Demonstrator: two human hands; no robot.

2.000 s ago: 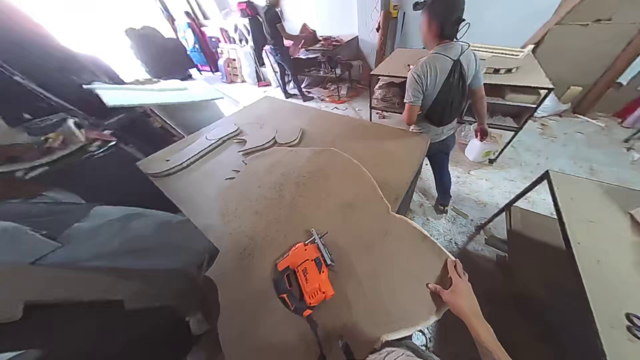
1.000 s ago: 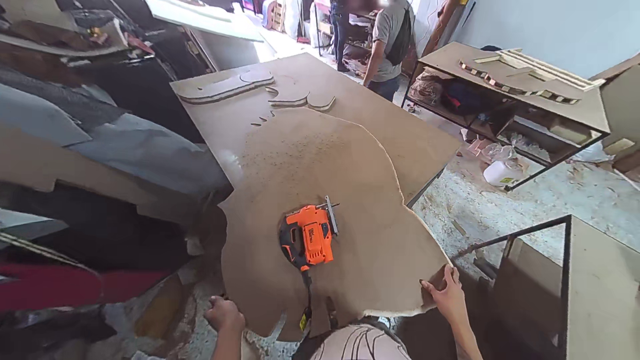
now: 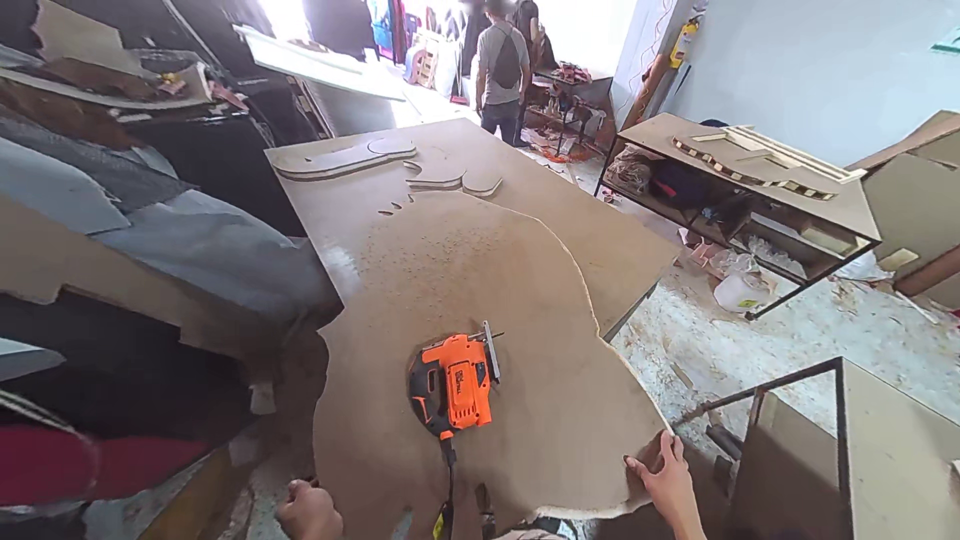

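A large wooden board with a wavy cut outline (image 3: pixel 525 300) lies over a work table (image 3: pixel 480 142) and reaches toward me. On the board an orange and black jigsaw (image 3: pixel 459 382) rests on its side, its cord running toward me. My right hand (image 3: pixel 664 472) grips the board's right near edge, thumb on top. Beside the left near edge is my left hand (image 3: pixel 309 510), fingers curled; whether it holds the rim cannot be told. Cut wavy pieces (image 3: pixel 442 180) and a long cut piece (image 3: pixel 337 159) lie toward the far end. Sawdust is scattered on the board.
At right stands a metal-framed table (image 3: pixel 750 169) with wooden strips on top and filled shelves. A second frame with a panel (image 3: pixel 900 435) is near right. Covered items (image 3: pixel 202 262) crowd the left. Two people (image 3: pixel 504 67) stand at the back. Scraps and a white jug (image 3: pixel 742 292) lie on the floor.
My left hand, out of view two seconds ago, shows at the board's left near edge. A person in a grey shirt has moved from beside the table toward the back. The view has shifted.
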